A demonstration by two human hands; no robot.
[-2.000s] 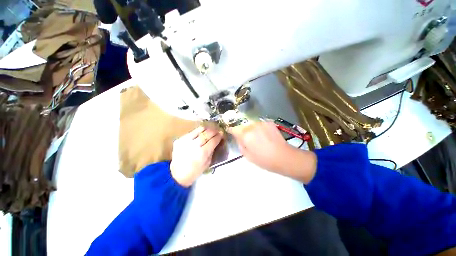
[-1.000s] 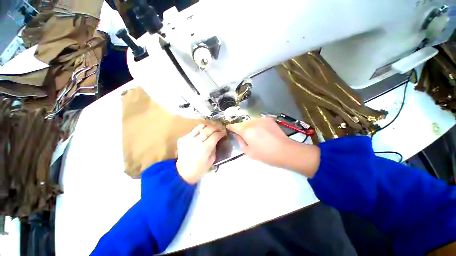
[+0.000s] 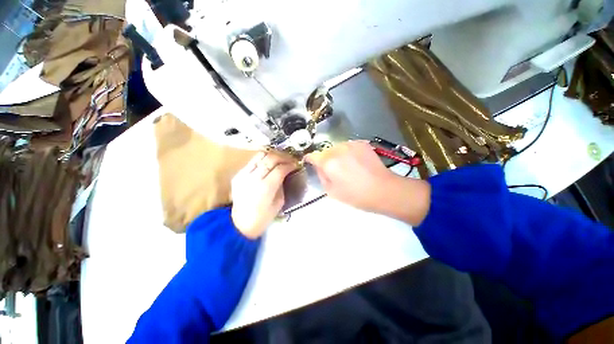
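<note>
A tan-brown fabric panel (image 3: 195, 171) lies flat on the white table, left of the needle. My left hand (image 3: 259, 191) is on its right edge, fingers bent and fingertips close to the presser foot (image 3: 299, 140). My right hand (image 3: 360, 178) is just right of the foot, thumb and forefinger pinched together at the work's edge. The two hands' fingertips nearly meet in front of the foot. The small piece between them is mostly hidden by my fingers; I cannot tell whether it is zipper or cloth.
The white sewing machine (image 3: 350, 40) spans the top. A zipper bundle (image 3: 437, 111) lies under its arm, beside red-handled snips (image 3: 397, 154). A black cord (image 3: 538, 144) loops at right. Brown cut pieces (image 3: 37, 215) are heaped at far left. Dark grey cloth (image 3: 377, 309) shows below the table edge.
The view has shifted slightly, so the machine head sits higher and further left. Both hands stay at the presser foot, with only small finger changes. The panel is in nearly the same place.
</note>
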